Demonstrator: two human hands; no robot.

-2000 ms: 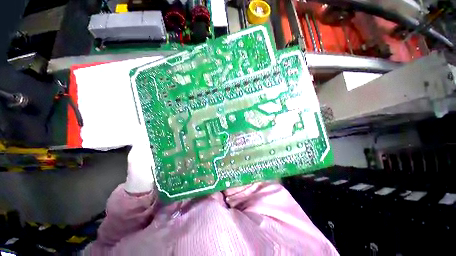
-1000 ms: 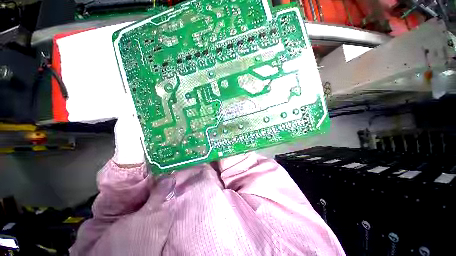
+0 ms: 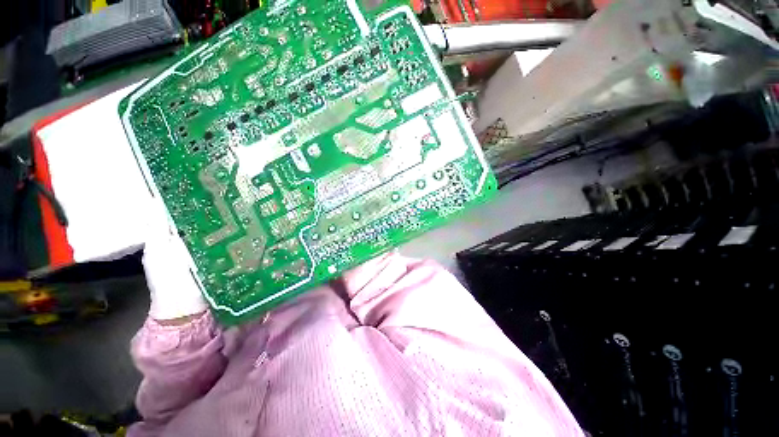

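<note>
A green power board is held up in front of my chest, solder side facing me and tilted, its right side higher. Its stepped corner is at the top, near the frame's upper edge. My left hand, in a white glove, holds the board's lower left edge; its fingers are hidden behind the board. My right hand is mostly hidden behind the board's lower edge; only a small pale part shows above the pink sleeve.
A white sheet on a red-orange mat lies left of the board. A grey finned heatsink is at the top left. Silver rail at upper right. Black boxes stand at lower right.
The board and both sleeves sit further left in the picture than before, and the board is tilted more. The view has shifted; the heatsink shows again at top left. The left hand keeps its hold.
</note>
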